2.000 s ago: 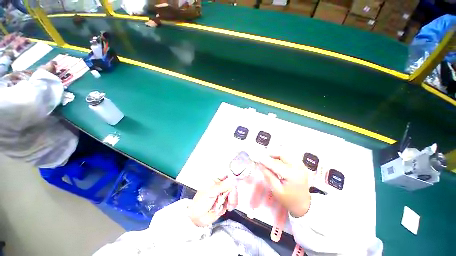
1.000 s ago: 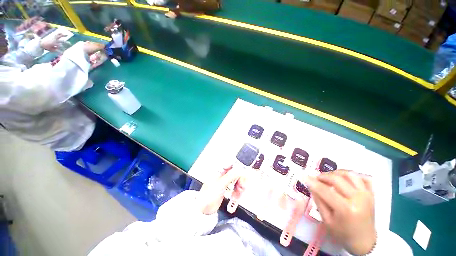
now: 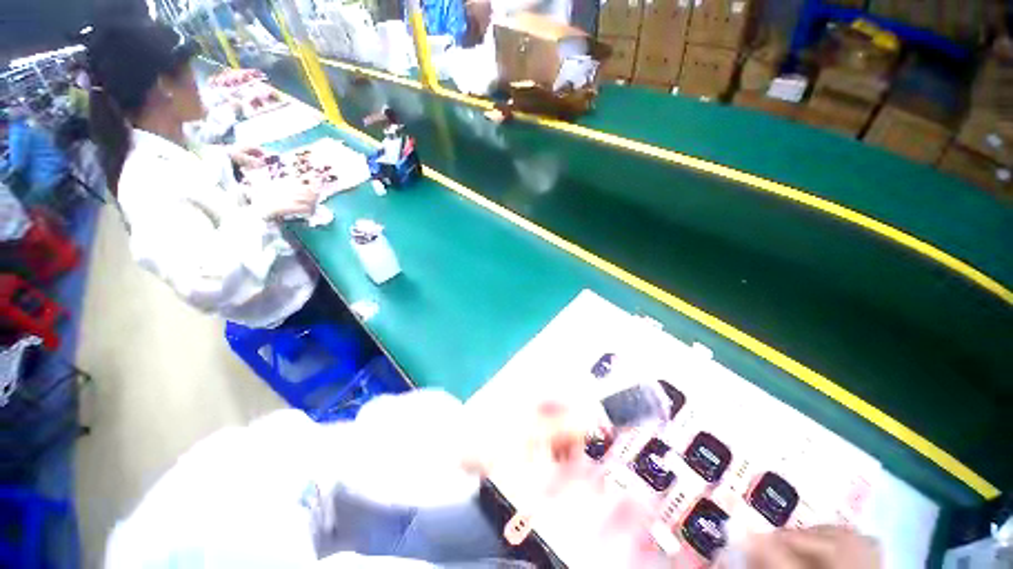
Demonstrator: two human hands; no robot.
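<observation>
Several black square smartwatches [image 3: 708,457] with pink straps lie on the white board [image 3: 600,328] at lower right. A greyish watch [image 3: 633,406], blurred, is tilted above the board. My left hand [image 3: 555,433] is at its lower left, strongly blurred, and appears to hold it; the fingers are not clear. My right hand [image 3: 811,549] is at the bottom edge, mostly cut off, just below the nearest watches. Its fingertips and anything in them are hidden. A pink strap end [image 3: 517,528] hangs over the board's near edge.
A white bottle [image 3: 375,253] stands on the green bench [image 3: 478,283] at left. A dark pen holder [image 3: 395,161] is behind it. A person in a white coat [image 3: 194,222] works at left. The yellow-edged conveyor [image 3: 689,239] runs behind. Cartons [image 3: 705,39] are stacked beyond.
The view has swung left and up, so the bench things sit further right and the person's head shows. My right hand has dropped to the bottom edge. The raised watch remains by my left hand.
</observation>
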